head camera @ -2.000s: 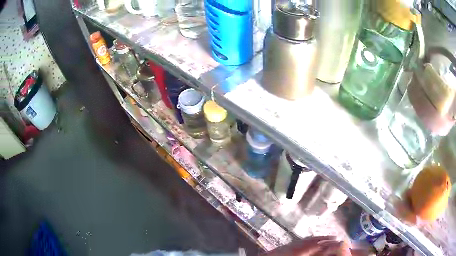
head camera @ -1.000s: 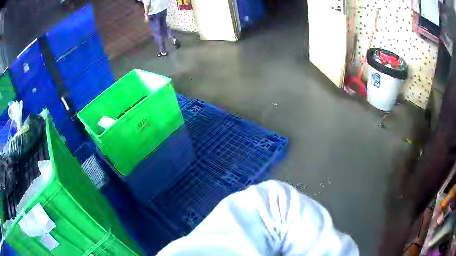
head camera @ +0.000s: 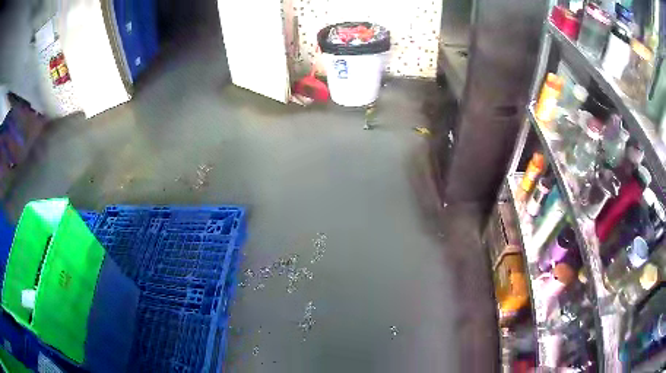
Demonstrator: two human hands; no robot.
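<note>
Neither of my hands is in the picture. Nearest in front of me is the grey floor. A flat blue plastic pallet lies at the lower left. A bright green crate sits on a blue one at the pallet's left side, with a small pale item inside it. Metal shelves at the right hold many bottles and cups, among them an orange bottle. Much of the shelf content is blurred.
A white bin with a black liner stands at the back wall, with a red dustpan beside it. Pale door panels stand left of it. A dark upright cabinet or panel stands left of the shelves.
The view has swung from the shelf to the crates, then back right towards the floor and shelves. The white sleeve and the walking person have left the picture.
</note>
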